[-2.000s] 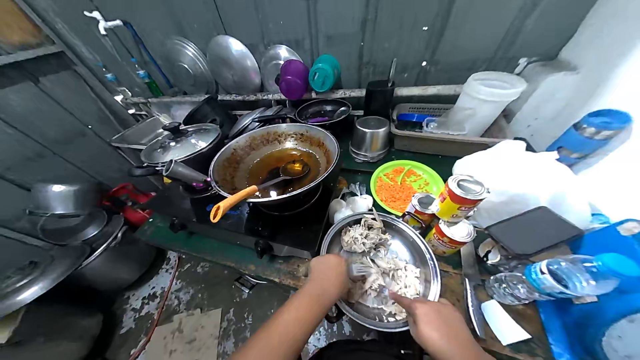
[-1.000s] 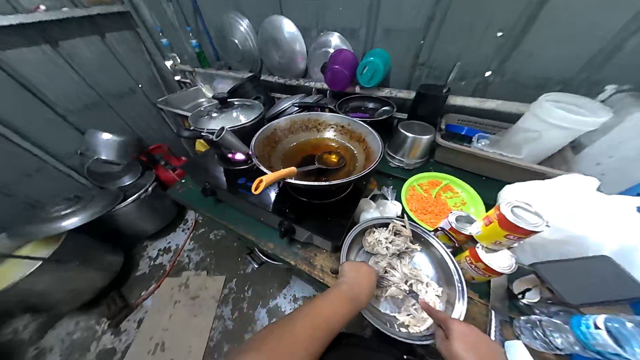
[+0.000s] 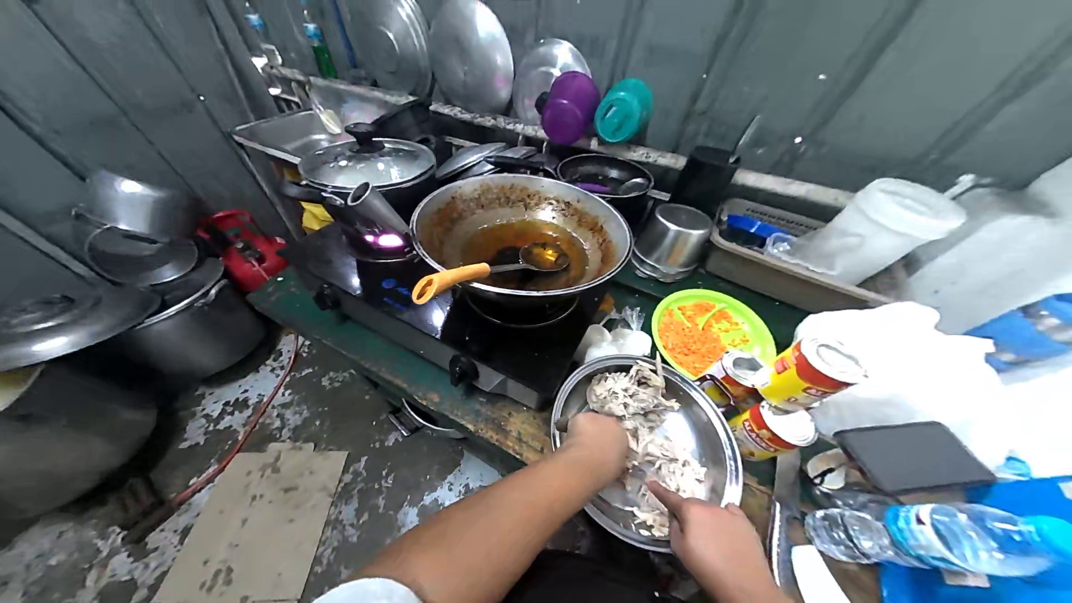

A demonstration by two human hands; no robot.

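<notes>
A round stainless steel bowl (image 3: pixel 730 444) of pale shredded meat, which looks like chicken (image 3: pixel 670 473), stands at the counter's front edge. My left hand (image 3: pixel 596 444) is closed over the bowl's left part, around what looks like a fork; a dark handle end shows beside the fist and the rest is hidden. At the lower right rim is my right hand (image 3: pixel 712 532), its index finger stretched onto the meat; whether it holds a utensil is hidden. Behind the bowl a green plate (image 3: pixel 760 331) carries grated orange food, perhaps carrot.
A wok (image 3: pixel 427 205) with brown oil and an orange-handled ladle (image 3: pixel 452 283) sits on the gas stove (image 3: pixel 394 327). Food cans (image 3: pixel 775 429), a white plastic bag (image 3: pixel 879 360) and a plastic bottle (image 3: pixel 963 536) stand or lie to the right. Large pots (image 3: pixel 201 335) are at left.
The view has shifted. Both hands stay at the bowl, with small moves over the meat; the wok and ladle keep their places.
</notes>
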